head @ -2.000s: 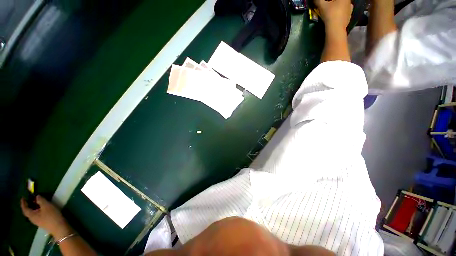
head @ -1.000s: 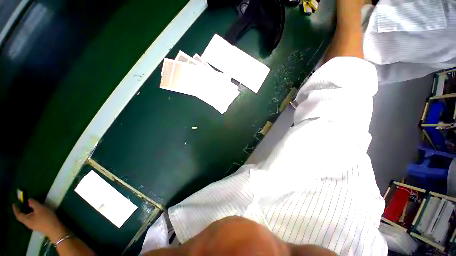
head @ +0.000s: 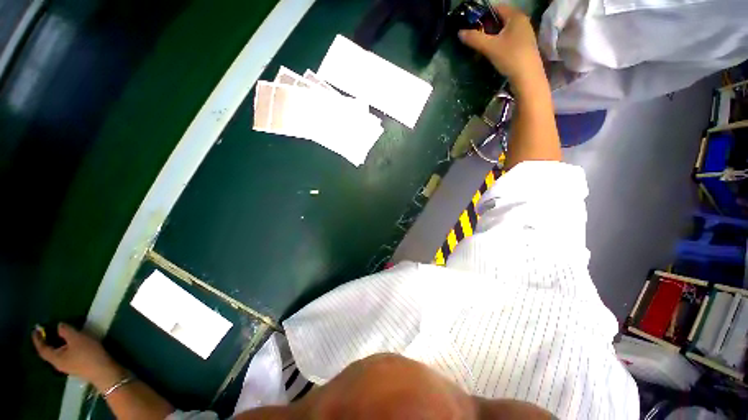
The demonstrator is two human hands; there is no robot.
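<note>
My left hand [head: 78, 354], with a thin bracelet at the wrist, is over the dark green belt at the lower left. A small dark unit with a yellow tab [head: 42, 330] is between its thumb and finger. My right hand [head: 510, 45] is at the top, thumb and fingers around dark, shiny pieces [head: 473, 16]. Which piece it holds, if any, is unclear. A white sheet [head: 182, 314] lies on the bench at lower left. A fan of white and beige sheets [head: 316, 119] and another white sheet [head: 376, 80] lie further up.
A pale rail [head: 176, 156] separates belt and green bench [head: 271, 225]. A tiny pale scrap [head: 314, 192] lies on the bench. A dark item [head: 402, 25] is at the top. Another person's white smock [head: 648, 49] is upper right. Crates [head: 668, 316] stand at right beyond yellow-black floor tape [head: 466, 221].
My right hand has come into full view over the dark pieces, its elbow bent more. The yellow-tabbed unit has moved down from above my left fingertips to between thumb and finger. The camera view has shifted slightly.
</note>
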